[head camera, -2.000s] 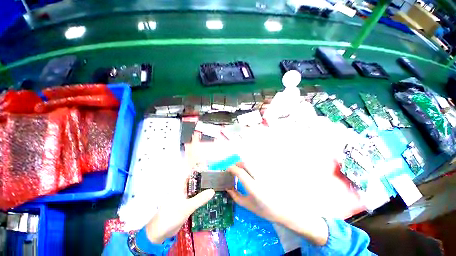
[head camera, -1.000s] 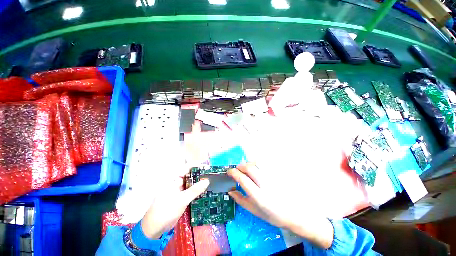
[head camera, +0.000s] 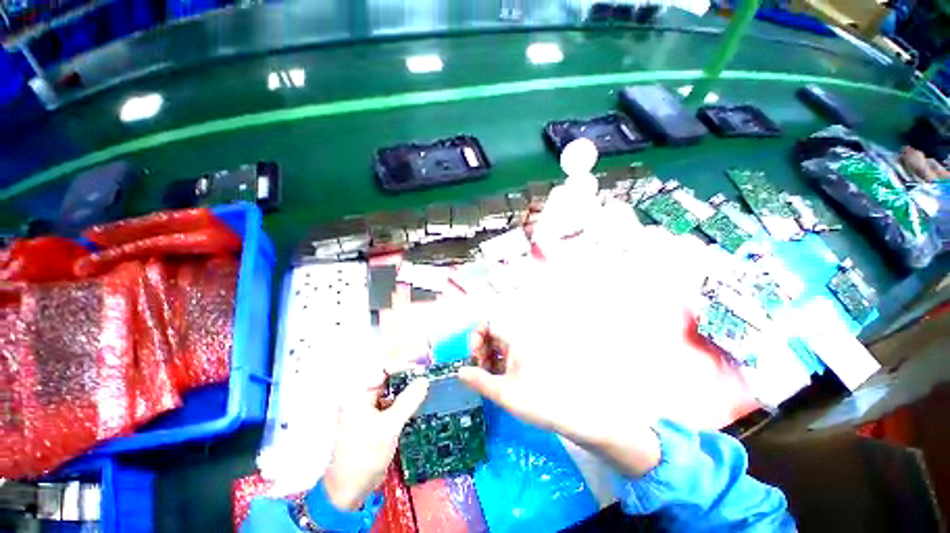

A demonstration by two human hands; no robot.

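A green circuit board (head camera: 443,446) is held in front of me above the blue sheet (head camera: 531,474). A flat grey module (head camera: 450,396) lies across the board's upper part. My left hand (head camera: 373,432) grips the board's left edge, thumb at the module's left end. My right hand (head camera: 521,387) is at the upper right corner of board and module, thumb and fingers on the edge; its fingertips are partly in shadow. A strip of small parts shows along the board's top edge. Glare washes out parts of both hands.
Red bubble bags (head camera: 94,344) fill a blue bin (head camera: 248,333) at left. A white perforated plate (head camera: 318,344) stands beside it. Grey modules line the back. A white bottle (head camera: 579,158), several circuit boards (head camera: 729,323) and a bagged bundle (head camera: 880,187) are right. Black housings (head camera: 432,162) sit on the green belt.
The module was tilted off the board's top edge and now lies lower across it. My right fingers have curled at the upper corner. The view has shifted, and a hand appears at the far right.
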